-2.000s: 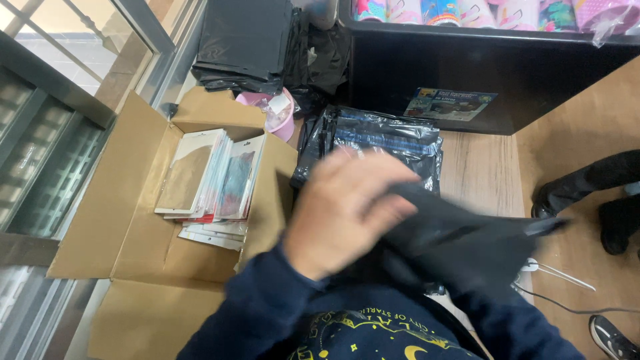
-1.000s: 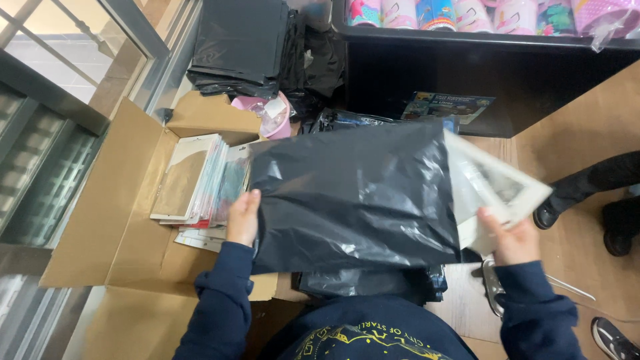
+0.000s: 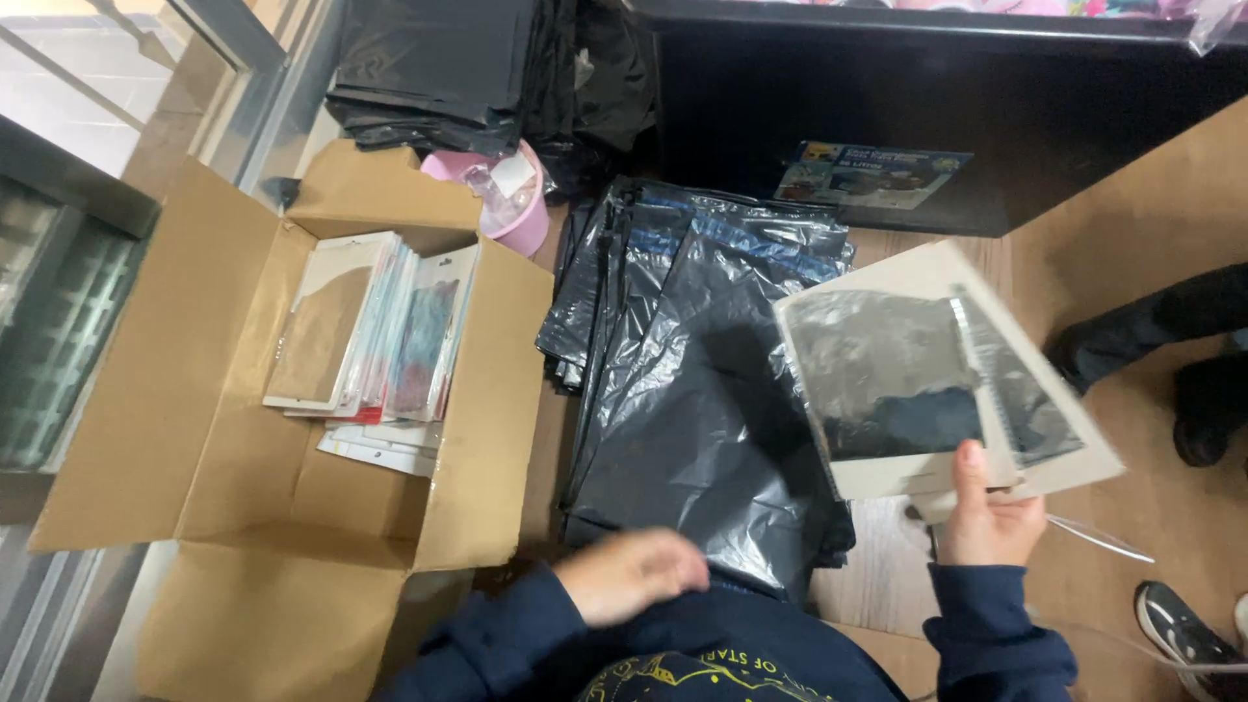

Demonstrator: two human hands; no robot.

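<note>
My right hand (image 3: 990,517) grips two overlapping flat packages (image 3: 887,390) with pale card borders and clear windows, fanned out, thumb on top. Dark contents show through the windows. Blurred by motion, my left hand (image 3: 634,575) is over the near end of a pile of black plastic bags (image 3: 721,409); its fingers look bent, and whether it touches the pile cannot be told. On the left, an open cardboard box (image 3: 487,409) holds a row of similar flat packages (image 3: 380,331), some with teal and pink contents.
A pink bucket (image 3: 522,224) with clear plastic inside stands behind the box. Folded black bags (image 3: 429,68) are stacked at the back left. A large black container (image 3: 721,107) bearing a label stands behind the pile. At right are a person's legs (image 3: 1160,312) and a shoe (image 3: 1185,624).
The black bag held between both hands a second ago has left them; a bag now lies on the pile. The packages, partly covered by it then, are fully out in my right hand.
</note>
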